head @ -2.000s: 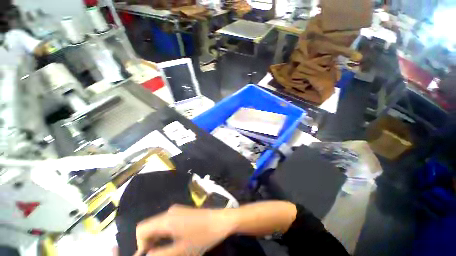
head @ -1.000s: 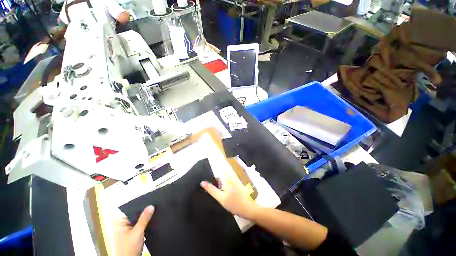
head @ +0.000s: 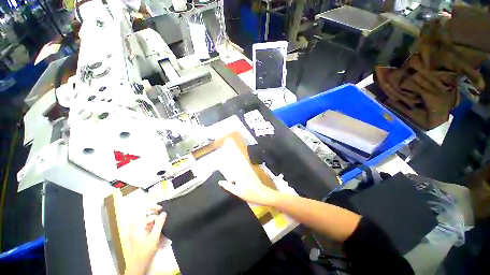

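A black fabric panel point(head: 215, 225) lies on the white template board point(head: 119, 223), its far edge close to the machine's clamp area. My left hand point(head: 144, 236) is at the panel's left edge, with thumb and fingers on its far left corner. My right hand point(head: 244, 189) is at the far right corner, thumb along the edge and fingers spread flat on the board. The white sewing machine head point(head: 115, 142) with a red logo stands beyond my left hand. A small dark rectangle point(head: 183, 179) shows in a whitish frame beyond the panel.
A blue bin point(head: 344, 96) holding a grey-white box point(head: 346, 131) is at right. A black fabric stack point(head: 395, 212) lies beside a crumpled clear plastic bag point(head: 451, 217). A white-edged device point(head: 270, 67) stands behind. Small white labels point(head: 259, 123) lie on the dark tabletop. Brown fabric point(head: 419, 86) is heaped back right.
The panel came from a blurred bunch under one hand to lying spread, with both hands at its far corners. Since one second ago, its far edge has shifted slightly right. The view has turned left.
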